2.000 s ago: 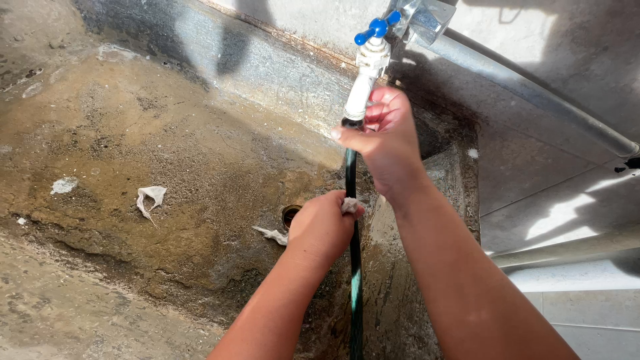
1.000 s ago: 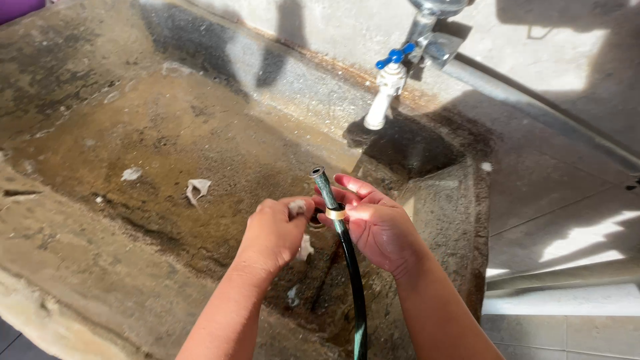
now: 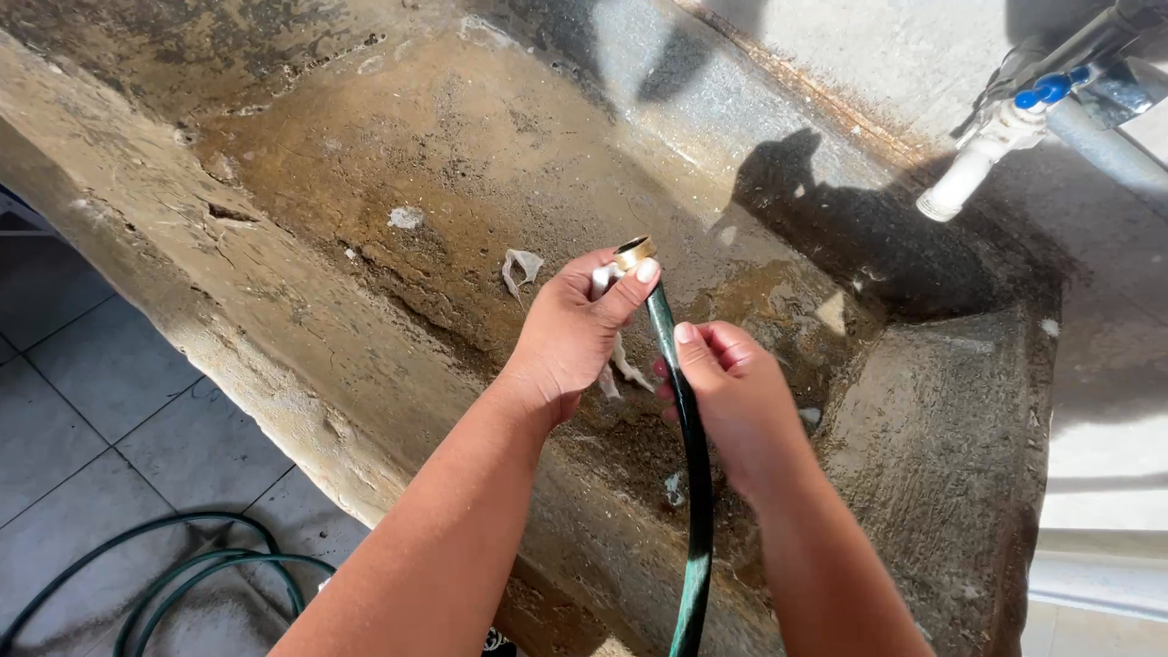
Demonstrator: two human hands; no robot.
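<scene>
My left hand (image 3: 579,319) pinches the top end of a green garden hose (image 3: 695,456) at its brass coupling (image 3: 633,252), with a scrap of white material (image 3: 602,278) between the fingers. The coupling's open mouth faces up. Just below, my right hand (image 3: 730,383) grips the hose between thumb and fingers. The hose runs down over the front of the basin. Up and to the right, apart from the hose, a white plastic tap (image 3: 967,173) with a blue handle (image 3: 1049,89) points down over the basin; its spout end is threaded.
A worn concrete basin (image 3: 301,319) surrounds the hands, with a torn white scrap (image 3: 522,269) and several other bits on its bottom. Coils of green hose (image 3: 219,553) lie on the tiled floor (image 3: 82,401) at lower left. A grey pipe (image 3: 1118,164) runs along the right wall.
The hose end was at the tap's spout two seconds ago and is now away from it, over the basin. My left hand has moved up onto the coupling. The view has shifted left.
</scene>
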